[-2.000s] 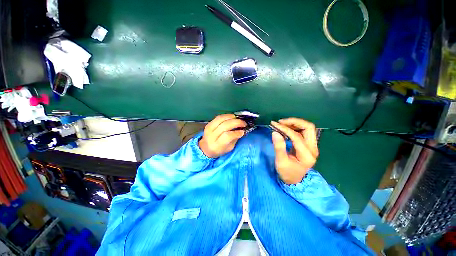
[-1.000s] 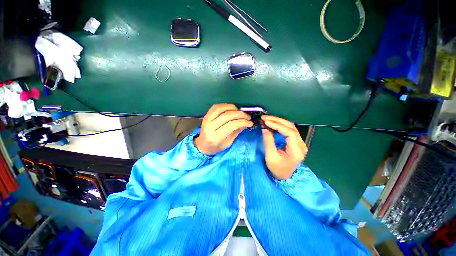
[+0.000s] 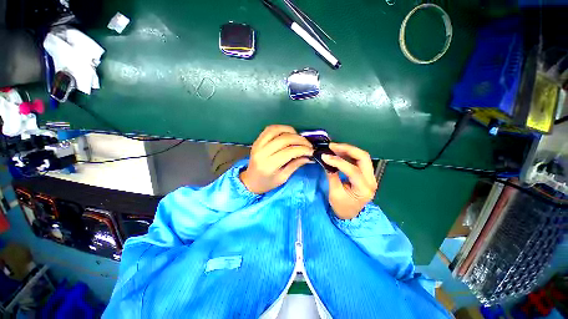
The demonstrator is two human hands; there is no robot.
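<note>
A dark watch case (image 3: 316, 137) with a shiny rim is held at the mat's front edge. My left hand (image 3: 278, 159) grips it from the left with bent fingers. My right hand (image 3: 350, 177) holds a small dark part (image 3: 326, 160) between thumb and fingers, against or just below the case. Whether the two are joined cannot be told, as the fingers hide much of them. A second watch unit (image 3: 237, 40) and a silvery-blue rounded square cover (image 3: 303, 84) lie on the green mat (image 3: 249, 103).
A marker pen (image 3: 316, 45) and tweezers (image 3: 309, 20) lie behind the cover. A thin loop (image 3: 205, 88) lies left, a tape roll (image 3: 401, 34) at upper right. A blue box (image 3: 489, 71) with a black cable stands right. White cloth (image 3: 75, 57) lies left with a small watch-like device (image 3: 62, 86).
My right hand has come in from the right to my left hand and the case. The dark part in its fingers now shows at the case. The whole view has shifted slightly.
</note>
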